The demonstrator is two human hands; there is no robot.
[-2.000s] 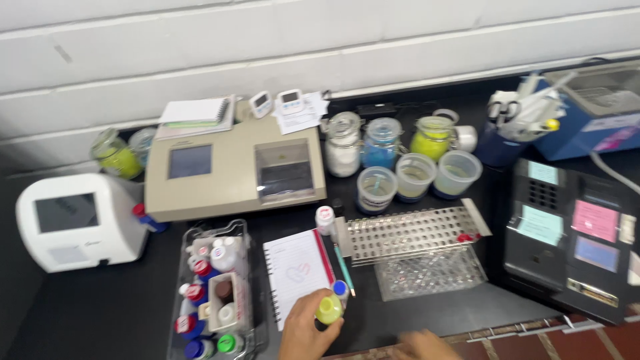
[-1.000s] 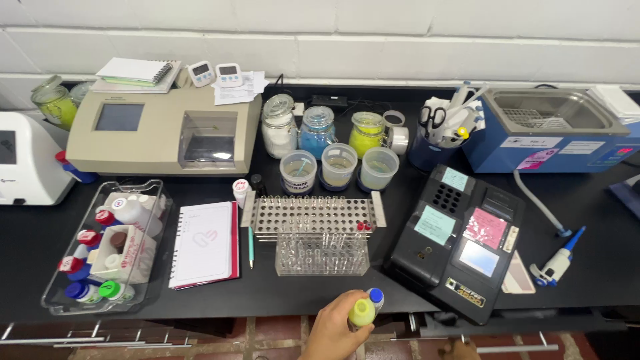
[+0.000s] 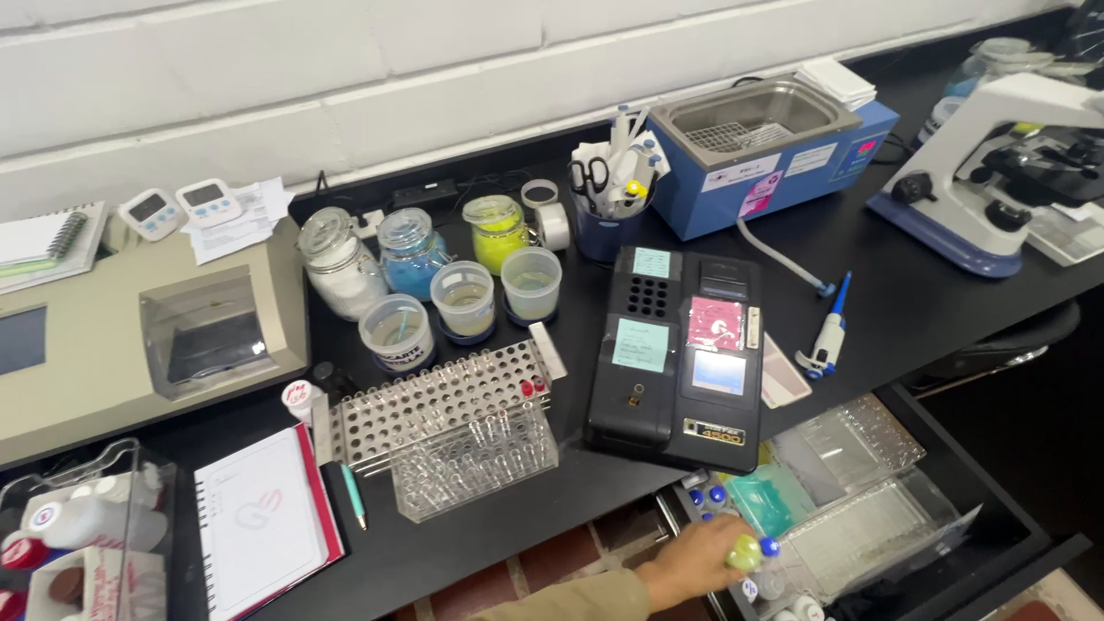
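Note:
My left hand (image 3: 703,556) reaches in from the bottom, over the left part of an open drawer (image 3: 1026,561). It grips a small bottle with a yellow-green cap (image 3: 743,552); a blue-capped one (image 3: 769,546) is right beside that, and whether my fingers hold it too is partly hidden. Around the hand, the drawer holds other blue-capped bottles (image 3: 716,494), white-capped bottles (image 3: 807,608), a teal plastic item (image 3: 763,503) and clear plastic trays or boxes (image 3: 871,535). My right hand is out of view.
Above the drawer stands a black analyzer (image 3: 677,414). Left of it are a metal tube rack (image 3: 440,401), a clear rack (image 3: 479,466) and a notebook (image 3: 259,517). A pipette (image 3: 830,332), a blue water bath (image 3: 776,181) and a microscope (image 3: 992,181) are farther right.
The view has swung right. My left hand has moved with the bottles from the bench front to over the drawer, which now shows open. My right hand, partly seen earlier, has left view.

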